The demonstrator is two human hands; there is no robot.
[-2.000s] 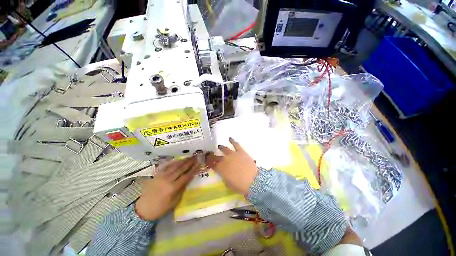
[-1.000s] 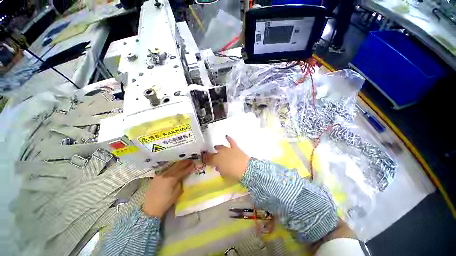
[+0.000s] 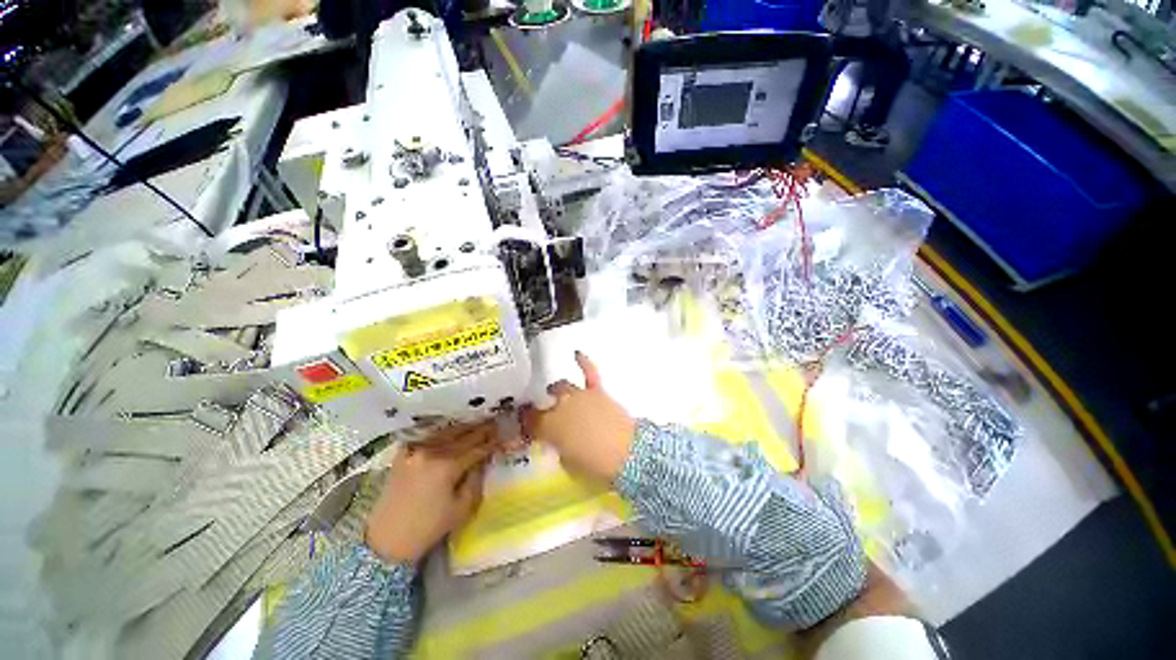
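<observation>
The white sewing machine head [image 3: 432,342] stands in the middle, with a yellow warning label. My left hand [image 3: 428,490] and my right hand [image 3: 580,426] meet at the needle area under it, above the white work plate [image 3: 542,526] with yellow tape. Their fingertips are close together. What the fingers hold is too small and partly hidden to tell. A large heap of beige-grey straps [image 3: 245,471] with metal buckles lies at the left. Thread snips [image 3: 645,552] with dark blades and a red-orange handle lie below my right forearm.
Clear plastic bags [image 3: 890,438] of silver metal hardware lie at the right, with a red cord. A black-framed control panel [image 3: 725,103] stands behind. A blue pen-like stick [image 3: 957,320] lies at the right table edge. A blue bin [image 3: 1025,181] and a person's legs [image 3: 877,80] are beyond.
The camera view has shifted slightly. Both hands remain at the needle area, with small changes in finger position.
</observation>
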